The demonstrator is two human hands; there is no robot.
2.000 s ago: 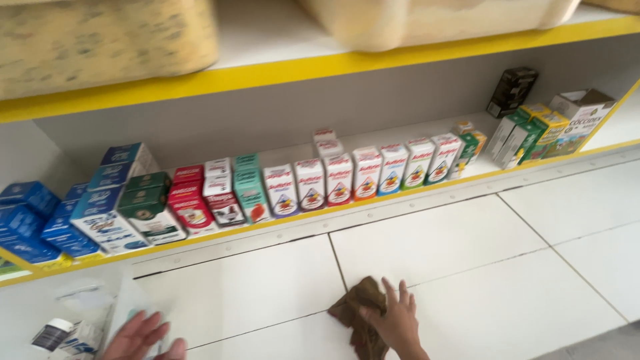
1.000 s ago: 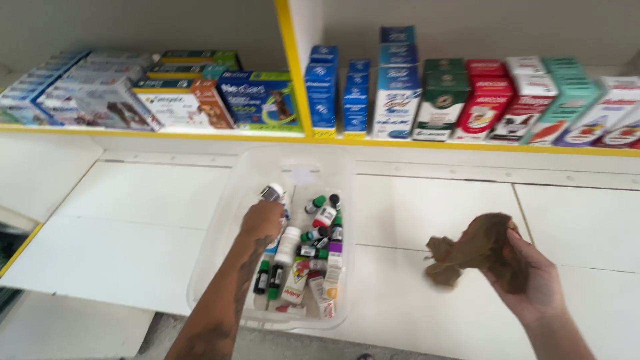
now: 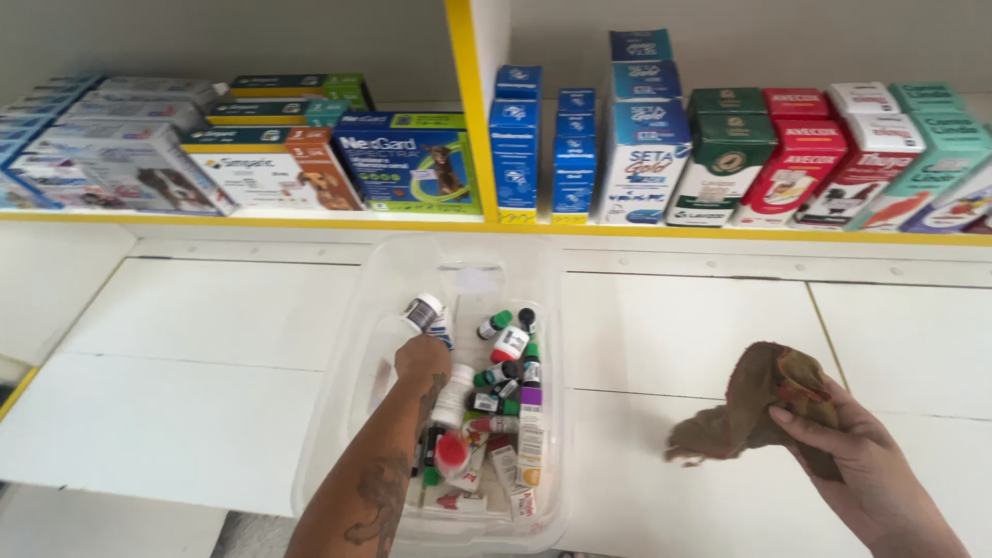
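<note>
A clear plastic bin point(image 3: 356, 310) holding several small bottles and cartons stands on the white surface. My left hand point(image 3: 424, 361) is inside it at the left, fingers curled and mostly hidden, beside a white bottle with a dark label point(image 3: 422, 311) and a small blue and white carton point(image 3: 441, 327); whether it grips either one cannot be told. A larger white bottle point(image 3: 452, 397) lies just right of my left wrist. Over the white surface to the right, my right hand point(image 3: 845, 442) grips a crumpled brown cloth point(image 3: 763, 395), whose loose end hangs to the left.
Behind the bin runs a shelf with a yellow edge point(image 3: 697, 232) and a yellow-edged upright divider point(image 3: 469, 108). Flat medicine boxes point(image 3: 271, 170) stand left of the divider, and rows of upright cartons point(image 3: 647, 163) to its right. Dark seams cross the white panels point(image 3: 682, 333).
The view has swung far to the left along the shelf. The cloth, on the white surface two seconds ago, is now raised in my right hand. My left hand has come into the bin.
</note>
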